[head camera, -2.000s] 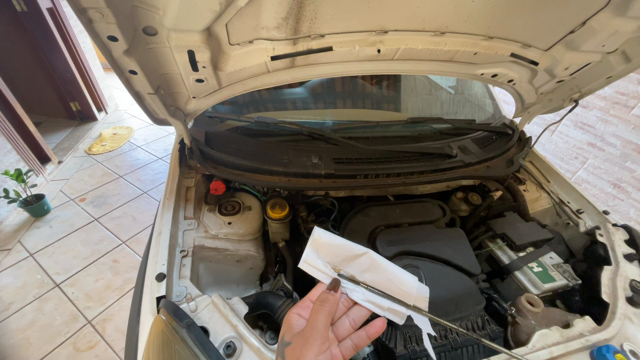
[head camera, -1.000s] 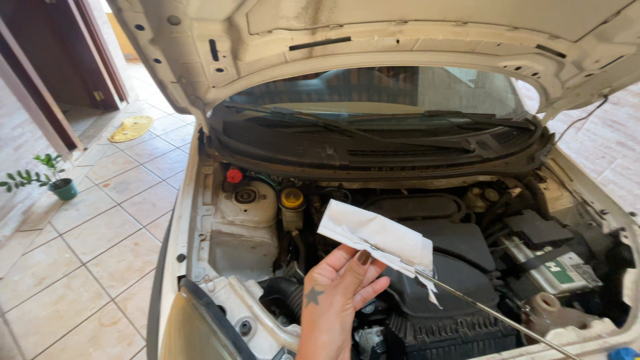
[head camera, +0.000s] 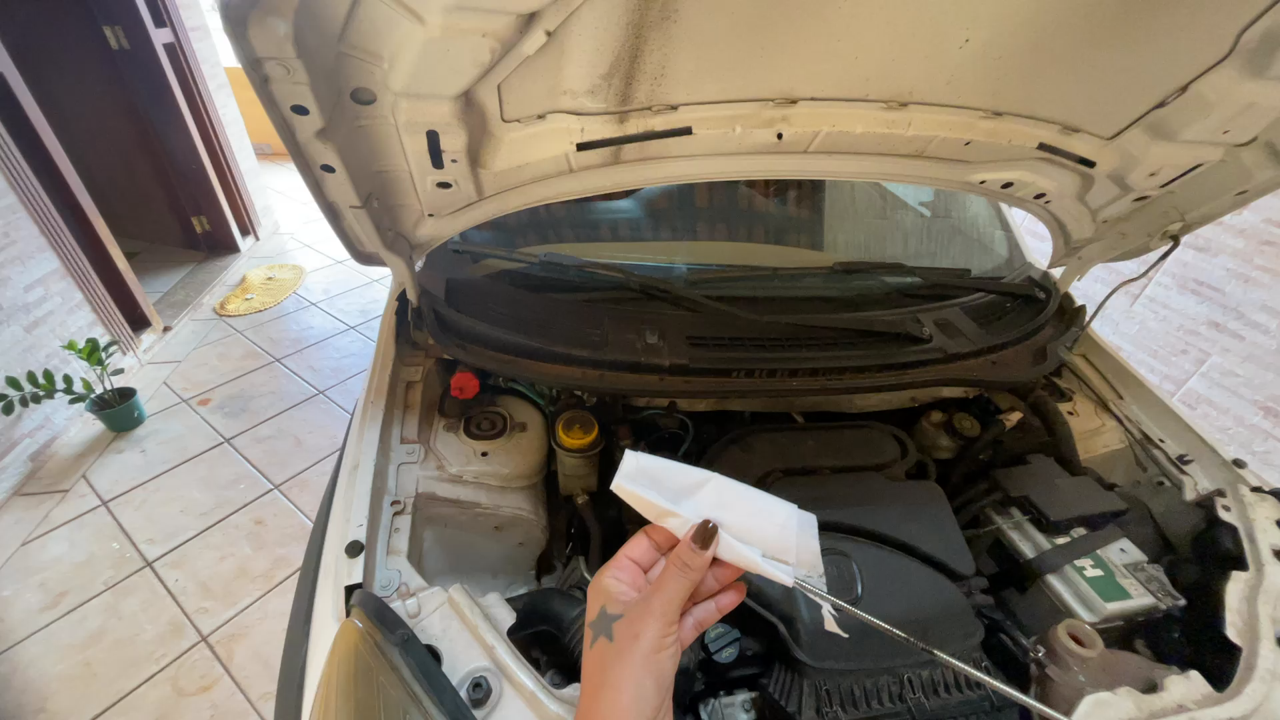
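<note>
My left hand (head camera: 655, 610) pinches a folded white paper towel (head camera: 715, 505) between thumb and fingers, above the car's engine bay. A thin metal dipstick (head camera: 920, 645) comes out of the paper's lower right edge and runs down to the bottom right of the view; its other end is hidden in the paper. Behind the paper lies the black plastic engine cover (head camera: 850, 500). A black oil filler cap (head camera: 722, 642) shows just right of my fingers. My right hand is out of the frame.
The raised white hood (head camera: 800, 60) spans the top. A battery (head camera: 1090, 575) sits at the right, beside an open-necked brown reservoir (head camera: 1080, 650). A yellow-capped reservoir (head camera: 577, 440) stands at the left. A headlight (head camera: 375, 665) is at the lower left. Beyond are a potted plant (head camera: 118, 410) and a yellow mat (head camera: 260, 289).
My left hand has turned from palm up, with the dipstick lying across the paper, to thumb on top. The paper now wraps around the dipstick's end.
</note>
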